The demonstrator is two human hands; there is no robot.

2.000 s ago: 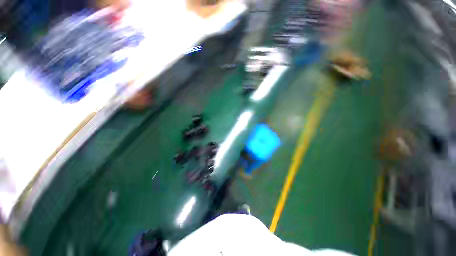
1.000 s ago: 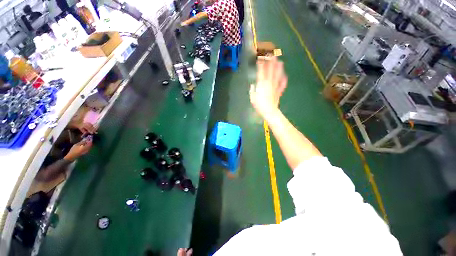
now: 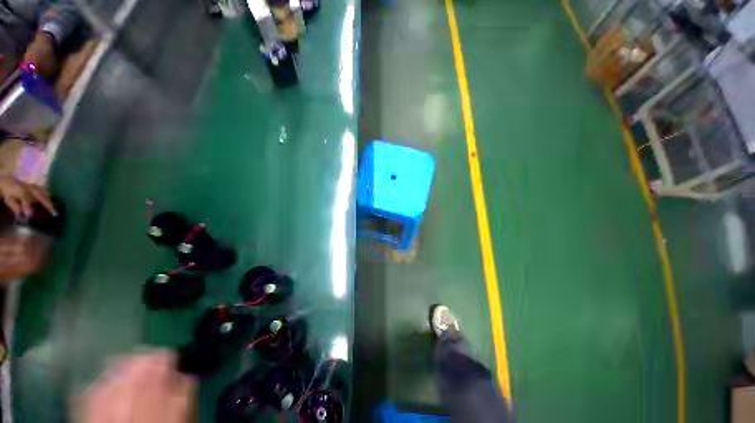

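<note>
Several black cylinder housings (image 3: 269, 285) with thin red wires and small pale-green plugs lie loosely grouped on the green bench (image 3: 240, 157), lower left of centre. My left hand (image 3: 132, 388) is a strongly blurred shape at the bottom left, beside the nearest housings. Its fingers cannot be made out, and whether it holds anything cannot be told. My right hand is out of the picture.
A blue stool (image 3: 397, 178) stands right of the bench edge. A leg and shoe (image 3: 444, 318) are on the floor. Another person's hands (image 3: 25, 198) are at the left edge. Metal frames (image 3: 687, 140) and a brown box (image 3: 617, 58) stand at the right.
The view has tilted down and moved closer to the housings. My raised right arm has left the picture. My left hand now shows blurred at the bottom left.
</note>
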